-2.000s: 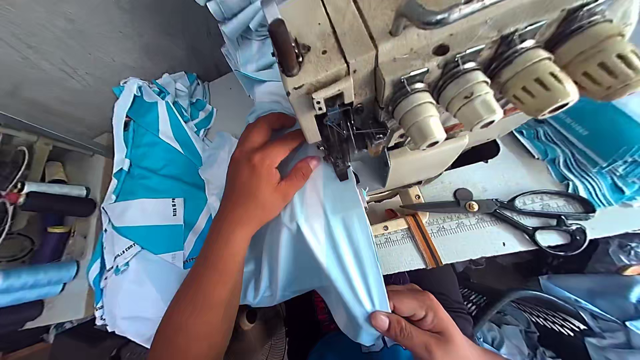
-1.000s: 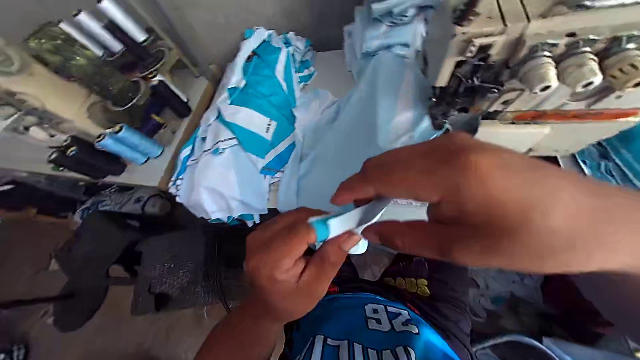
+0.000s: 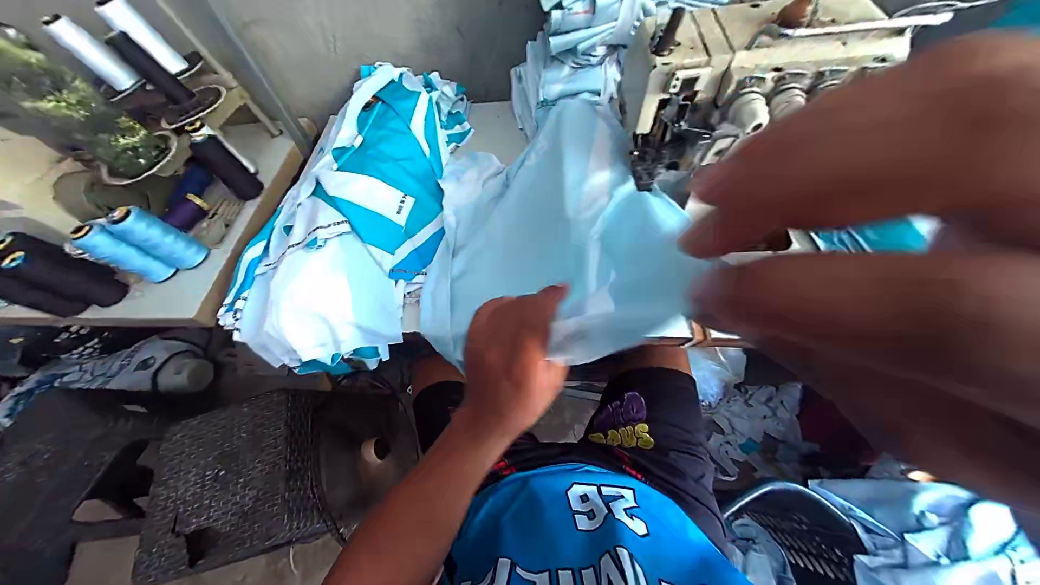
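Note:
A light blue fabric piece (image 3: pixel 536 236) spreads over the table in front of me, its far part running up beside the overlock sewing machine (image 3: pixel 691 89). My left hand (image 3: pixel 516 357) grips its near edge with fingers closed. Large and blurred at the right, my right hand (image 3: pixel 877 244) is close to the camera, fingers apart, by the fabric's right side; whether it touches the cloth cannot be told. Left of the fabric lies a pile of teal and white cut pieces (image 3: pixel 366 203). Behind, more light blue pieces (image 3: pixel 577 65) are heaped beside the machine.
Thread cones (image 3: pixel 162 236) in light blue, black and white stand on a side table (image 3: pixel 244 162) at the left. A plastic basket (image 3: pixel 796 520) with fabric is at lower right, near scraps on the floor. A dark woven seat (image 3: pixel 227 471) is at lower left.
One second ago both hands held a narrow folded edge with a teal tip near my body; now the left grips the light blue fabric's edge and the right is raised apart. The view has shifted.

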